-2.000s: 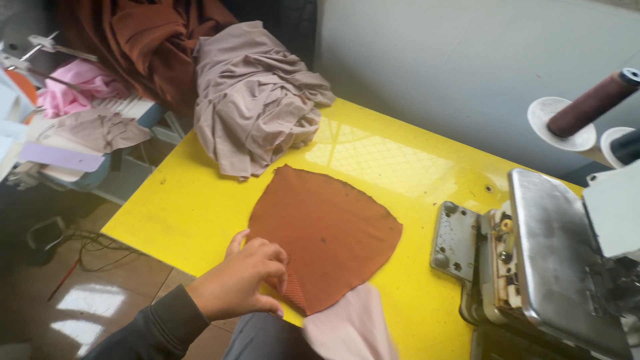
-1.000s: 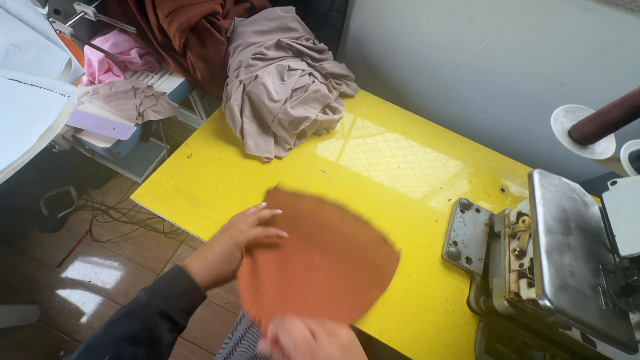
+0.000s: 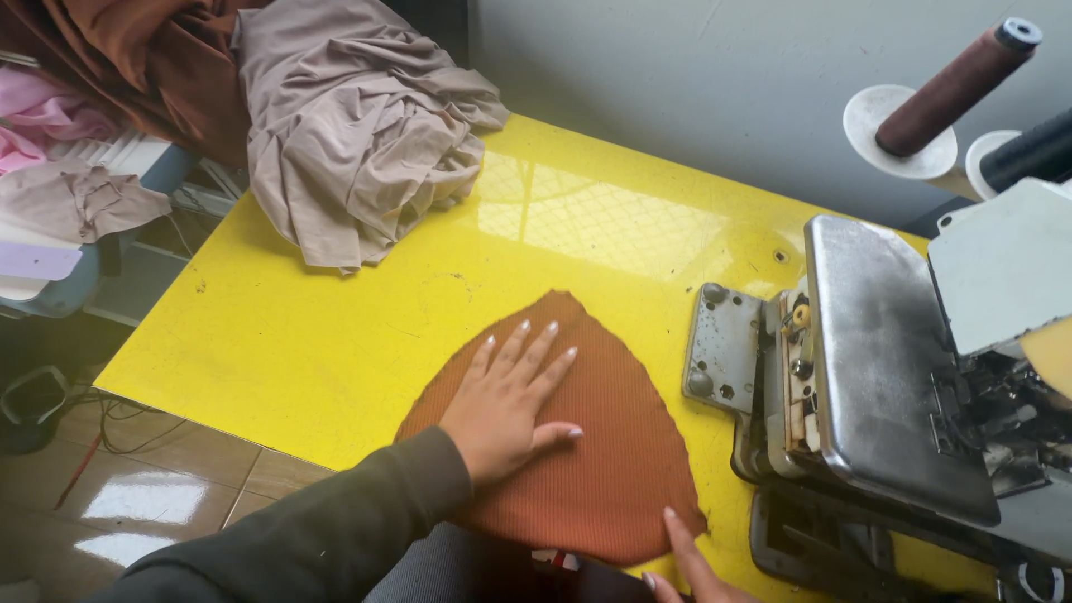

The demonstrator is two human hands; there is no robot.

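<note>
A rust-brown ribbed fabric piece (image 3: 620, 435), roughly triangular with curved edges, lies flat at the front edge of the yellow table (image 3: 335, 335). My left hand (image 3: 511, 402) rests palm down on its left part, fingers spread. At the piece's lower right corner is my right hand (image 3: 695, 569), index finger touching the fabric near its edge and thumb apart; the rest of this hand is cut off by the frame. Nothing shows gripped in either hand.
An industrial sewing machine (image 3: 896, 368) stands at right, with a brown thread cone (image 3: 955, 92) behind. Crumpled beige fabric (image 3: 360, 134) lies at the back left, beside brown fabric (image 3: 151, 67). A grey wall runs behind the table.
The brown piece, smooth side up two seconds ago, now shows its ribbed side. My left hand has moved from its left edge onto it. The pale pink fabric by its lower edge is out of sight.
</note>
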